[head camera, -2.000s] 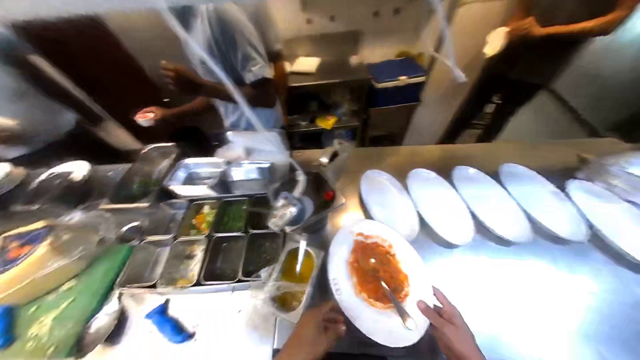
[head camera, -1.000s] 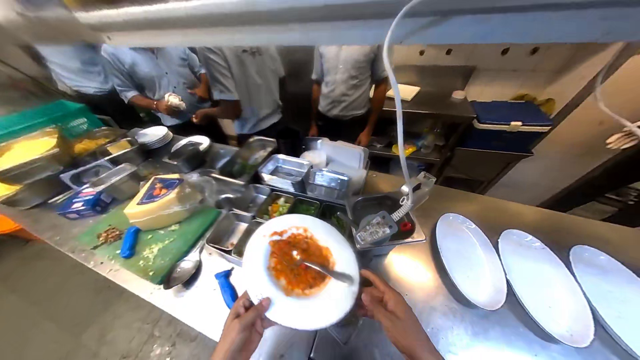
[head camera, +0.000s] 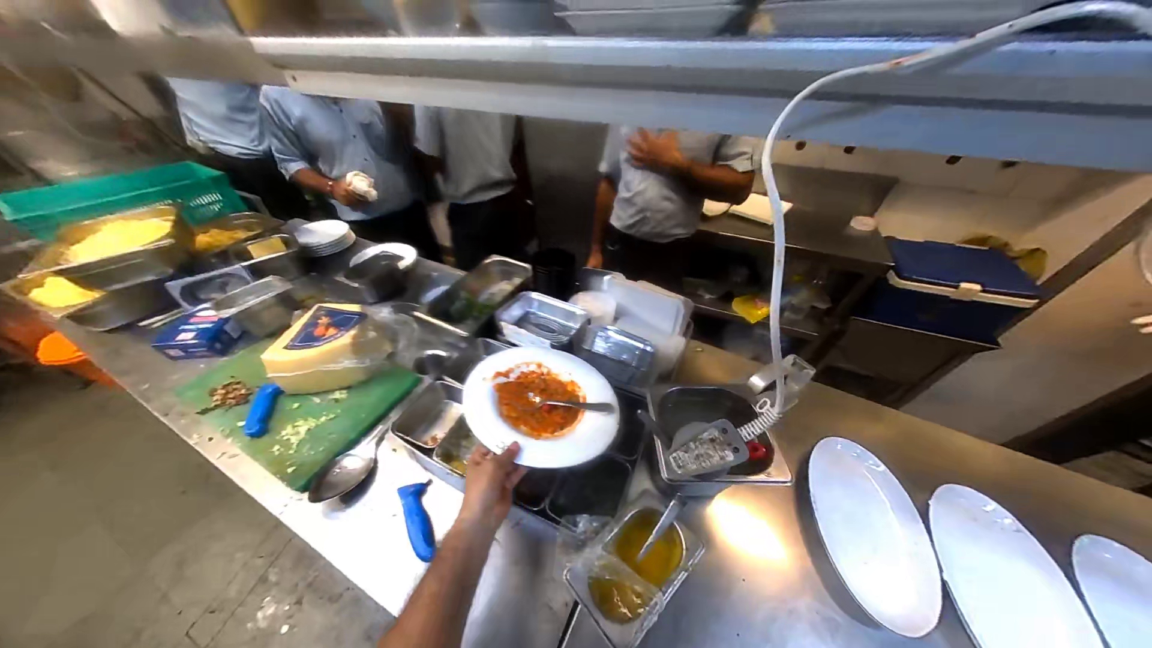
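Observation:
A white plate (head camera: 488, 423) of chunky red-orange sauce (head camera: 531, 396), with a metal spoon (head camera: 576, 406) resting in it, is held over the steel insert pans. My left hand (head camera: 490, 477) grips its near rim, thumb on top; the fingers beneath are hidden. My right hand is out of view. Below the plate, a blue-handled tool (head camera: 417, 520) lies on the counter near my left forearm. To the right of that forearm stand containers of yellow-green liquid (head camera: 648, 544), one with a spoon in it. A metal grater (head camera: 708, 448) rests on a pan behind them.
White oval dishes (head camera: 873, 531) line the right side. At left are a green cutting board (head camera: 337, 432) with a cheese wedge (head camera: 319, 351), and a large spoon (head camera: 342, 474). A white cable (head camera: 776, 225) hangs from the overhead shelf (head camera: 630, 81). Several people stand across the counter.
My right hand has left the plate and the view; both hands were at it one second ago. The plate has moved away from me over the pans. The view has swung left.

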